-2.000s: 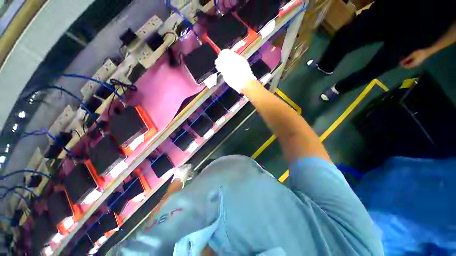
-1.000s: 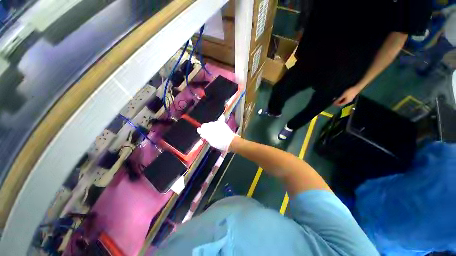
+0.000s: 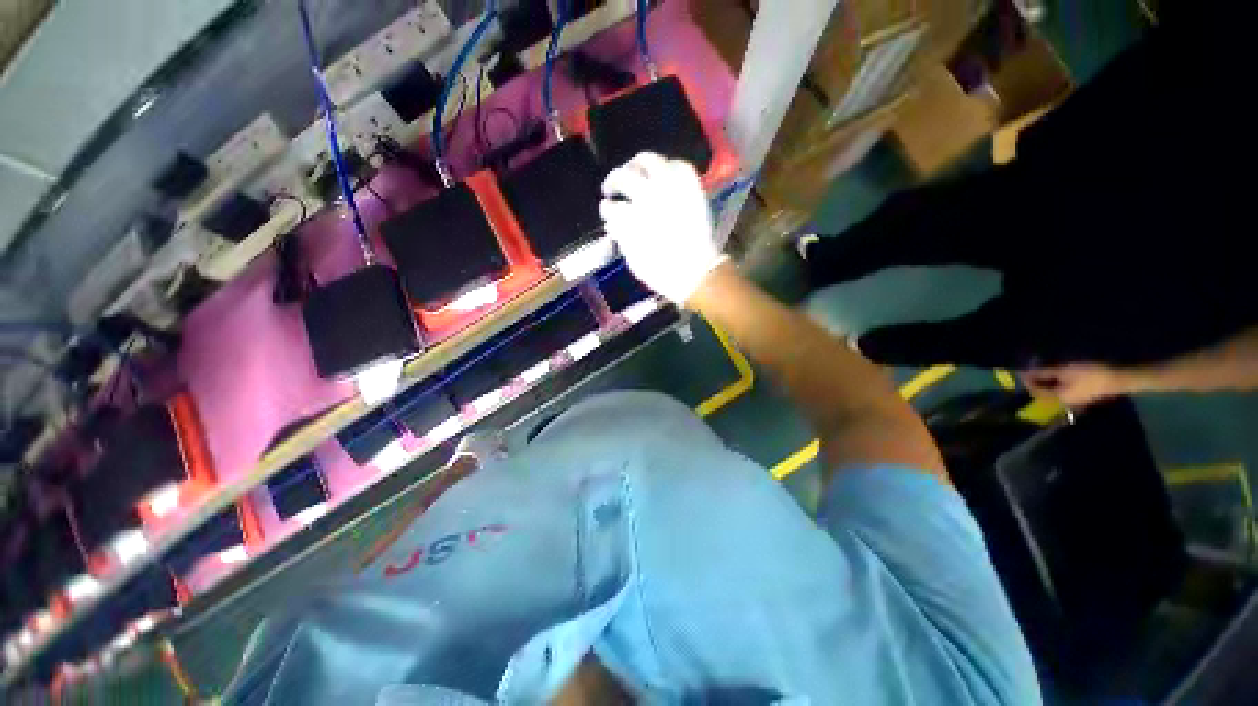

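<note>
My right hand, in a white glove, is over the front edge of the upper shelf with its fingers curled. It is beside a flat black unit and just in front of another black unit. Its fingertips are unclear, so I cannot tell whether it grips anything. Two more black units lie to the left, one at the middle and one further left. An orange-red tray shows between units. Blue cables run to their rear edges. My left hand, gloved, is small and partly hidden beside my torso.
Power strips line the rear of the pink mat. A pale rack post stands right of the units. A lower tier holds more units. Cartons, a person in black and a black bin are at the right.
The view has swung and shifted. My right hand is now further right along the row, by the units nearest the post. My left hand shows again at my torso's edge.
</note>
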